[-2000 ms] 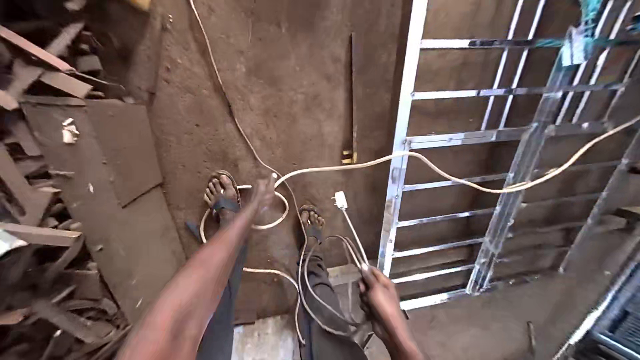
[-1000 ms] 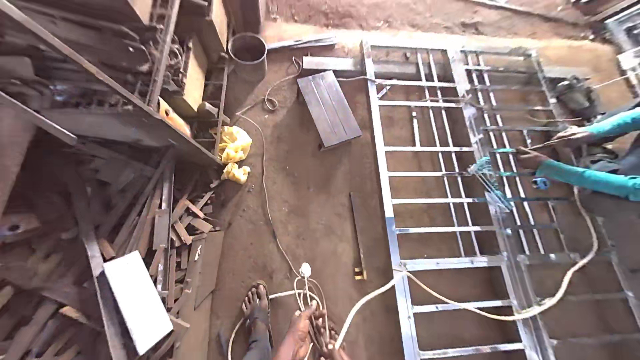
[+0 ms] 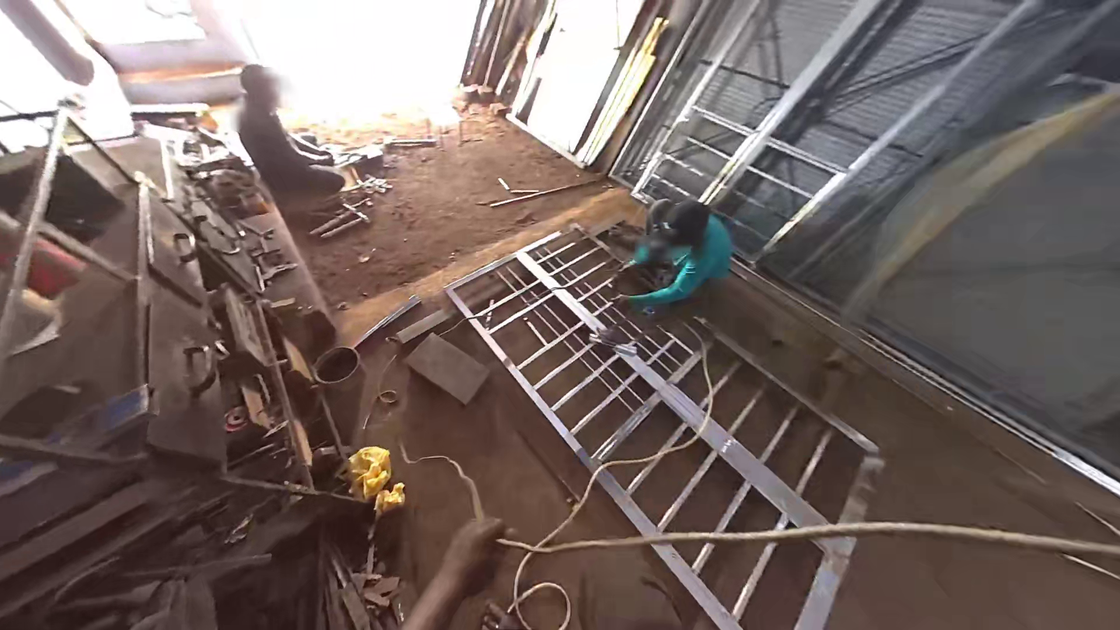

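My left hand (image 3: 477, 544) is closed around a pale cable (image 3: 472, 494) near the bottom centre, its forearm coming up from the bottom edge. One thinner stretch of cable curves up and left from the fist. A thicker beige cable (image 3: 787, 532) passes just right of the fist and crosses the metal frame to the right edge. Below it, a cable loop (image 3: 544, 588) hangs or lies near the bottom edge. Dark finger-like shapes there may be my right hand (image 3: 499, 618), mostly cut off; its grip is unclear.
A welded metal frame with bars (image 3: 630, 507) lies on the dirt floor. A person in a teal top (image 3: 700, 262) crouches over its far side; another person (image 3: 280, 149) sits farther back. Scrap wood and metal (image 3: 254, 350), a yellow crumpled bag (image 3: 371, 472), a bucket (image 3: 337, 366) and a flat plate (image 3: 447, 367) lie leftward.
The view has swung up and widened to the yard. My left hand, near the other hand and the gathered cable a second ago, is now apart from it, raised with cable in its grip.
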